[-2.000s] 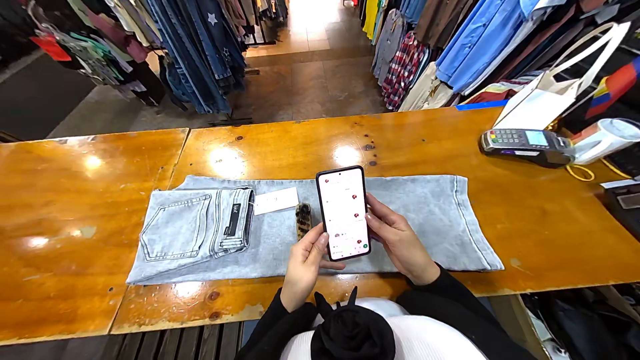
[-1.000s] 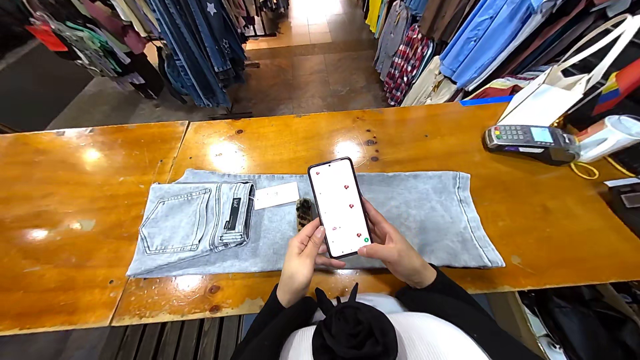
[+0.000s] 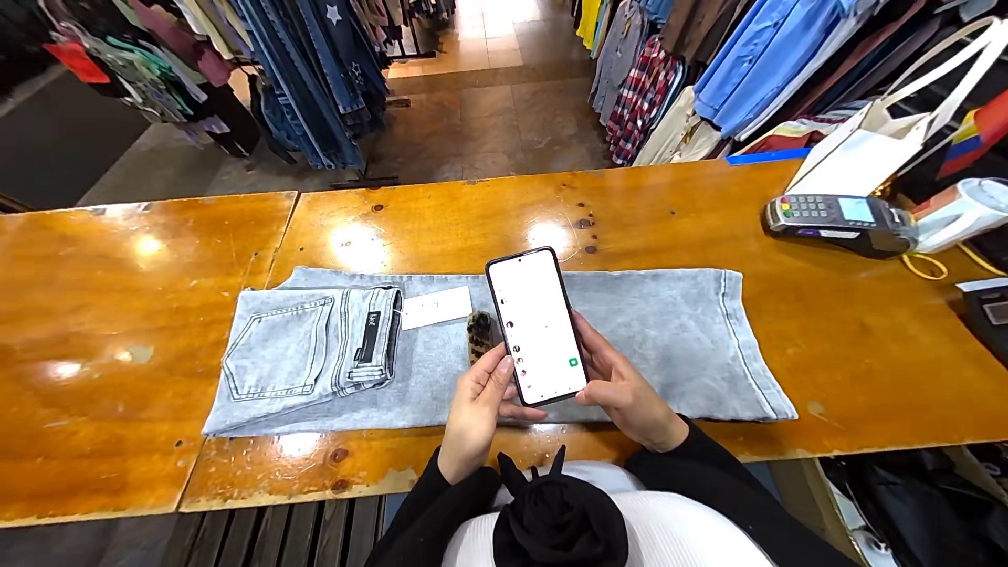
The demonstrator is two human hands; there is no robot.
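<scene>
A black-framed smartphone [image 3: 537, 315] with a lit white screen is held upright between both hands, over a folded pair of light grey-blue jeans [image 3: 661, 339]. My left hand [image 3: 482, 398] grips its lower left edge, fingers partly behind it. Along the lower right side, my right hand [image 3: 622, 386] holds the phone with the thumb at the bottom corner. A leopard-patterned hair claw clip [image 3: 479, 335], partly hidden, lies just left of the phone on the jeans. Beside the waistband with its black patch lies a white paper tag [image 3: 437, 307].
On the wooden counter [image 3: 441, 224], a card payment terminal [image 3: 835, 220] stands at the right, near a white bag [image 3: 866, 150] and a barcode scanner [image 3: 965, 213]. Clothing racks with jeans [image 3: 291, 79] and shirts [image 3: 756, 71] stand beyond the counter.
The phone's screen shows a different view, with a list along its left side instead of the earlier scattered red marks. Both hands keep hold of the phone; the jeans have not moved.
</scene>
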